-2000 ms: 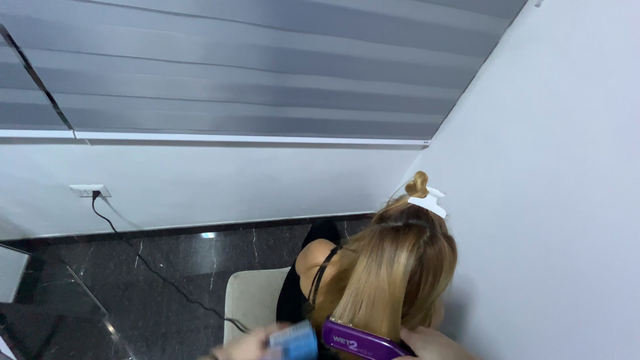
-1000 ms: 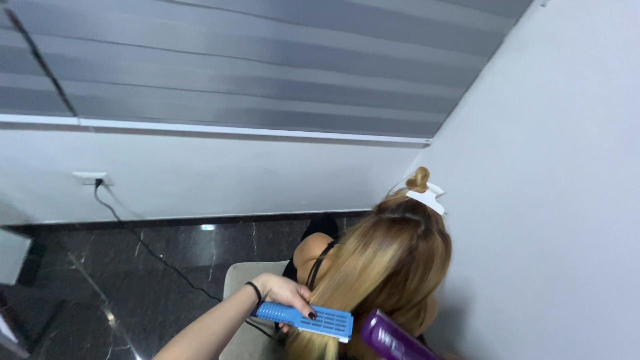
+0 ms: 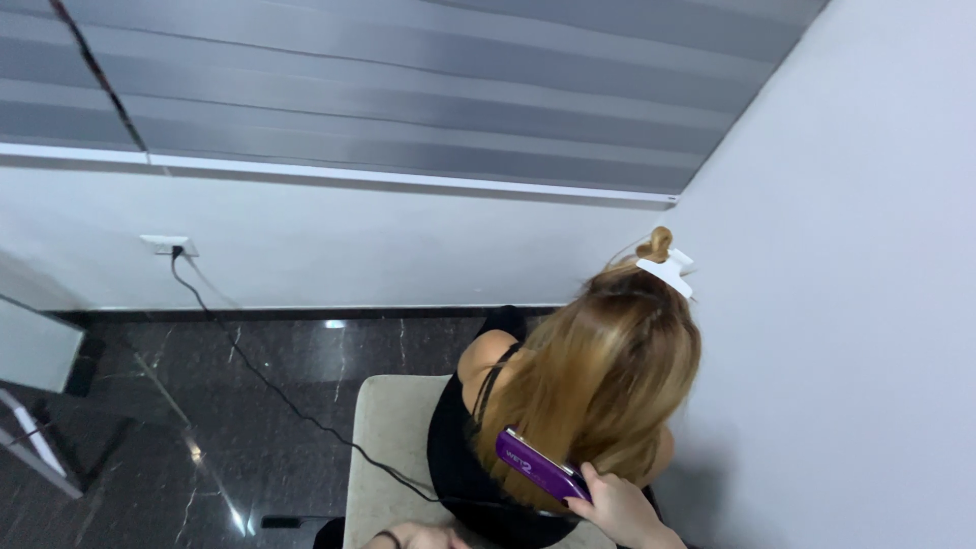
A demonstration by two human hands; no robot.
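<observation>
A seated person with long blond hair [image 3: 579,358] has their back to me, the top section twisted up in a white claw clip [image 3: 668,271]. My right hand [image 3: 621,507] grips a purple hair straightener [image 3: 537,465], which lies across the lengths of hair at the person's back. At the bottom edge, over the seat, my left hand [image 3: 427,537] is partly cut off by the frame; whether it holds anything cannot be seen. The blue comb-like tool is out of sight.
The person sits on a light upholstered seat [image 3: 389,435]. A black cord [image 3: 286,396] runs from a wall outlet [image 3: 164,245] across the dark marble floor [image 3: 305,351] to the seat. A white wall [image 3: 831,305] stands close at the right, with grey blinds [image 3: 381,84] ahead.
My left hand, which held the blue comb-like tool at the hair a second ago, has moved down to the bottom edge. The straightener has moved back onto the hair.
</observation>
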